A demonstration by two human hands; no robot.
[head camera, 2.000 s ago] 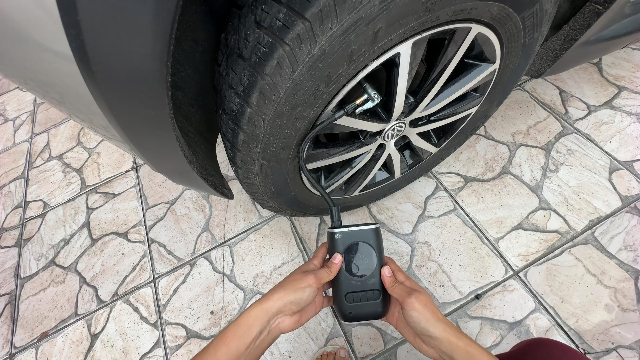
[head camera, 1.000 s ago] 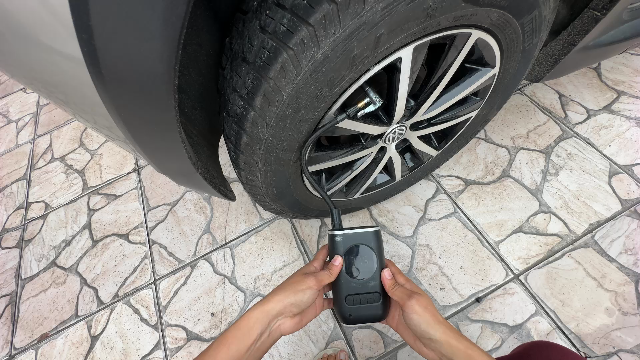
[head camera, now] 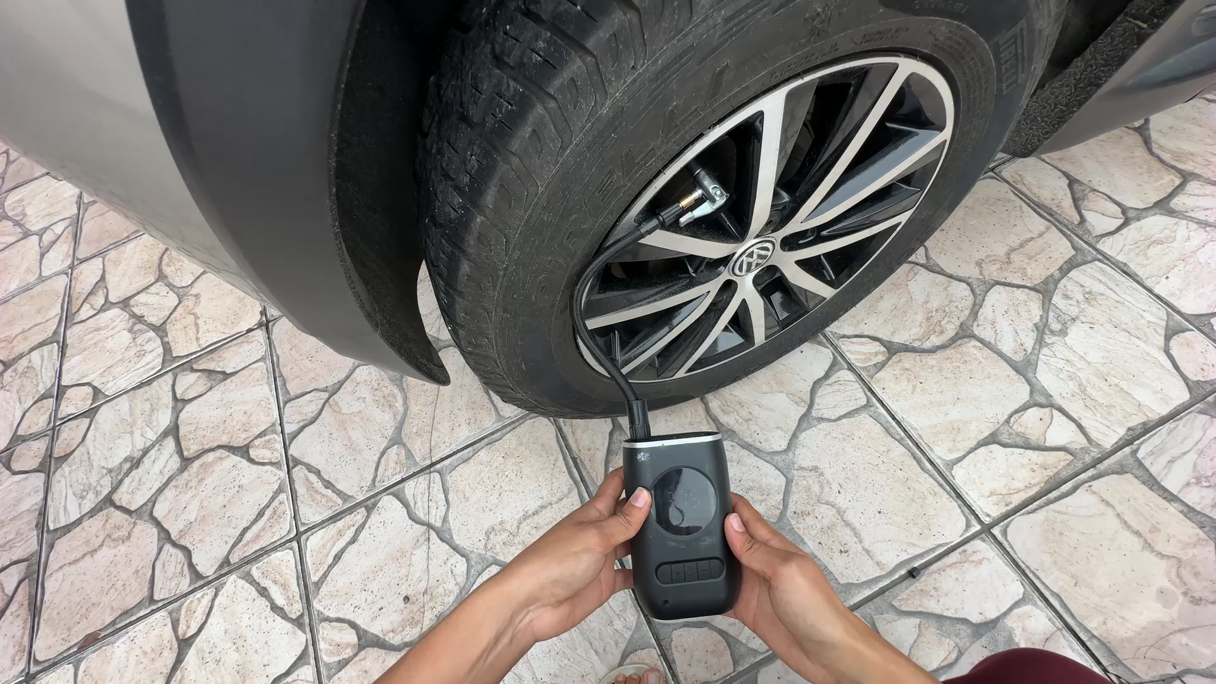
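Note:
A black portable tyre inflator [head camera: 680, 551] with a round screen and a row of buttons is held upright between my two hands. My left hand [head camera: 579, 556] grips its left side, the thumb on its front near the screen. My right hand [head camera: 779, 579] holds the right side, thumb along the edge. From the top of the inflator a black air hose [head camera: 594, 328] curves up over the tyre [head camera: 513, 190] to a metal valve chuck [head camera: 705, 198] among the spokes of the alloy wheel [head camera: 760, 123]. The chuck's contact with the valve is hidden. Fingers behind the inflator are out of sight.
The car's dark wheel-arch trim [head camera: 275, 171] and silver bodywork [head camera: 85, 114] overhang the left side. A dark sill [head camera: 1092, 85] lies at upper right. Stone-patterned floor tiles [head camera: 893, 456] spread below. Toes [head camera: 636, 676] show at the bottom edge, and dark red cloth [head camera: 1026, 668] at lower right.

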